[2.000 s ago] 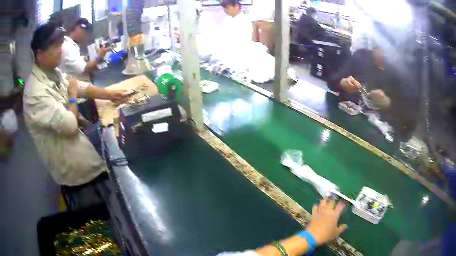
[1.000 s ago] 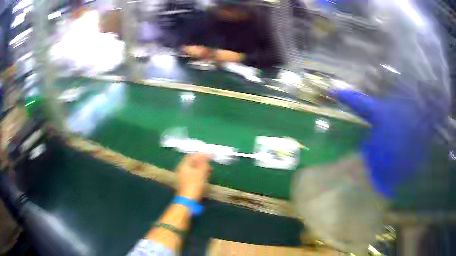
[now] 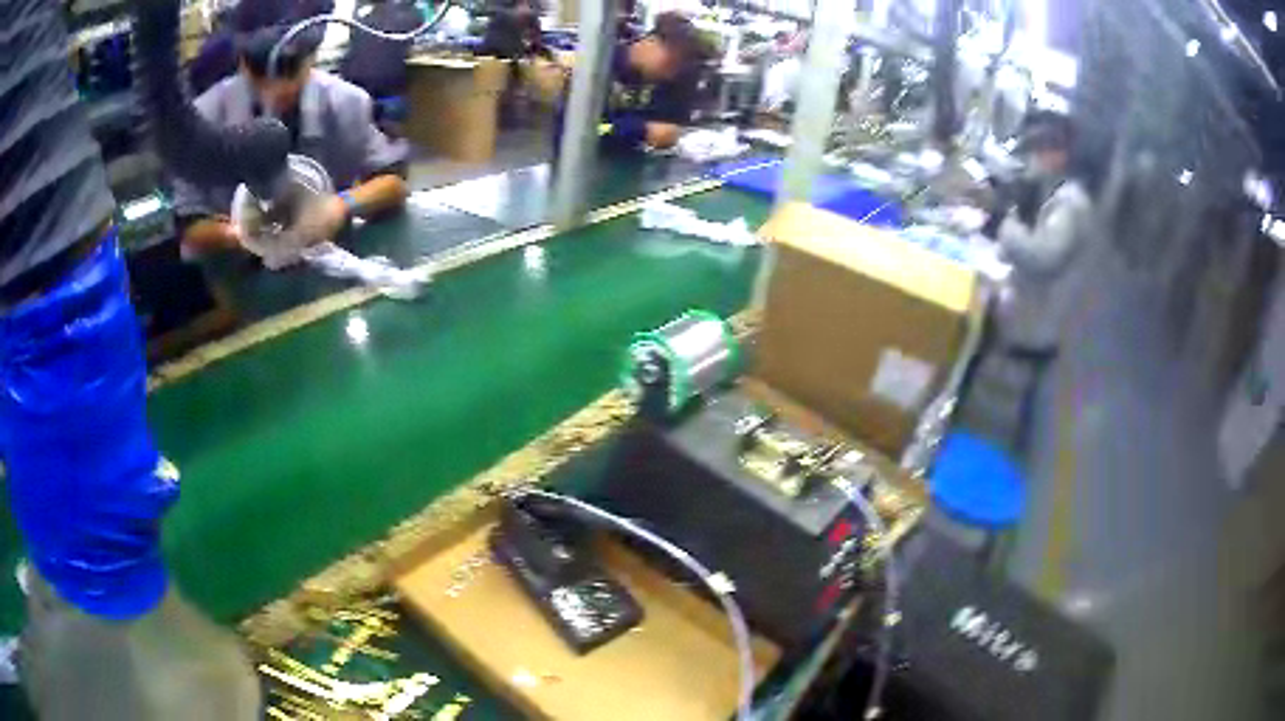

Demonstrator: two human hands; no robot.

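Observation:
Neither of my hands is in view. Nearest in front of me is a shallow cardboard tray point(image 3: 486, 634) with a black block point(image 3: 564, 571) lying in it. Loose brass strips point(image 3: 352, 679) lie in a pile to its left. A black solder feeder box point(image 3: 733, 500) stands behind and right of the tray, with a brass mechanism point(image 3: 789, 458) on top and a silver reel with green flanges point(image 3: 684, 362) at its back. A thin white tube point(image 3: 677, 556) curves over the tray.
A fume hood point(image 3: 134, 669) with a blue-wrapped neck point(image 3: 85, 423) hangs at the left. The green conveyor point(image 3: 352, 423) runs diagonally behind the rail. A cardboard box point(image 3: 860, 331) stands behind the feeder. A blue stool point(image 3: 977, 479) is at right. People work across the belt.
The view has swung right. My left hand and the white unit with its bagged cord have left the picture. The tray, black block, feeder and cardboard box have come into view.

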